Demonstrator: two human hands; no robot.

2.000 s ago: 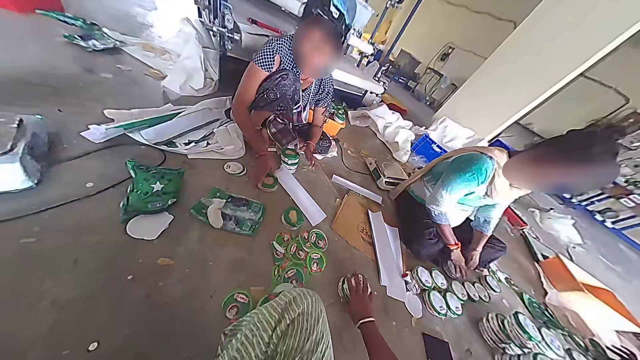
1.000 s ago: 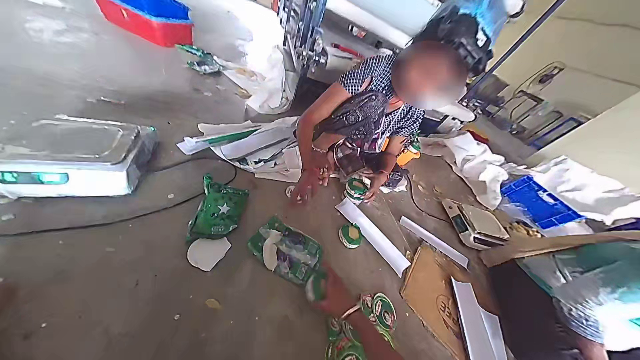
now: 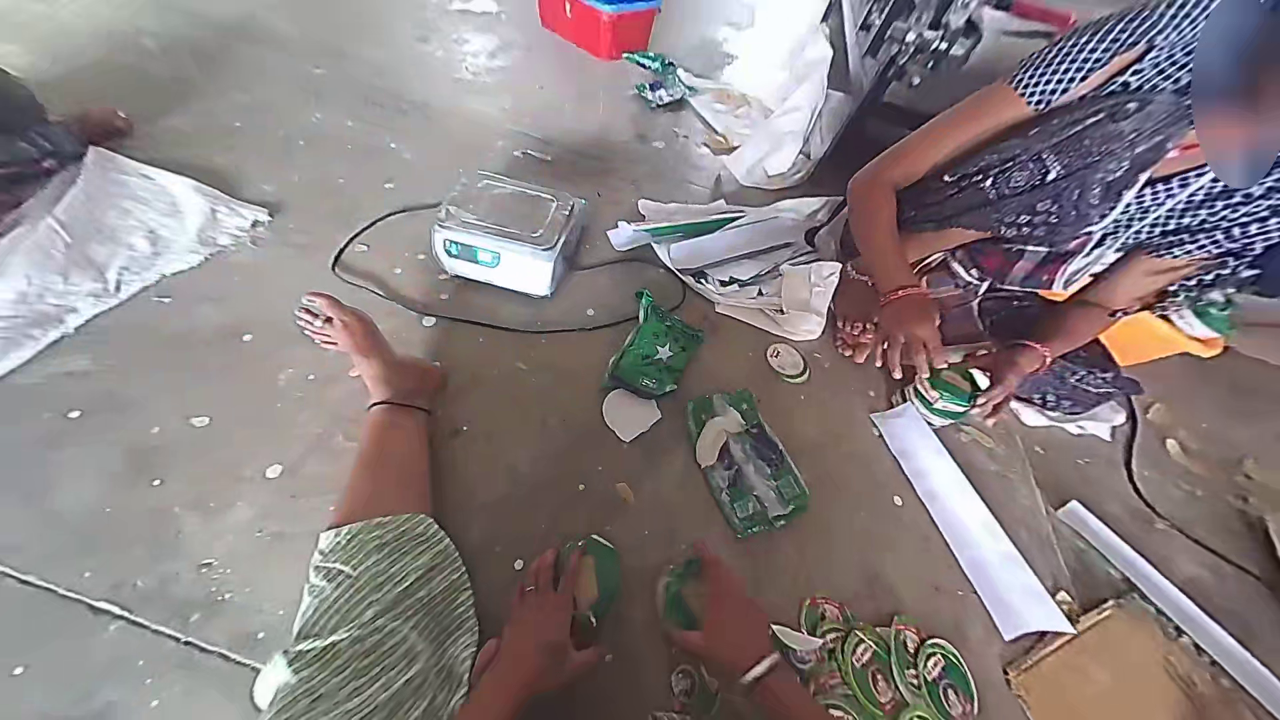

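Observation:
At the bottom centre, my left hand point(image 3: 540, 625) rests its fingers on the edge of a round green stack of labels or lids point(image 3: 598, 580). To its right, my right hand point(image 3: 725, 615) grips another round green stack point(image 3: 680, 592), partly covered by the fingers. Right of that hand lies a loose pile of round green printed labels point(image 3: 875, 665). Beyond the hands are a flat green plastic packet point(image 3: 750, 465) and a crumpled green bag with a white star point(image 3: 655, 350). Whether the round pieces are lids or labels is unclear.
A digital scale point(image 3: 508, 235) with a black cable stands ahead on the floor. A co-worker's hands hold a green round stack point(image 3: 945, 393) at right. White strips point(image 3: 970, 520), cardboard point(image 3: 1100, 665) and white sacking point(image 3: 110, 240) lie around. My bare foot point(image 3: 350, 340) is at left.
The view has swung left, bringing the scale nearer the middle. My right hand was by the flat green packet one second ago and is now lower, beside my left hand, which has come into view.

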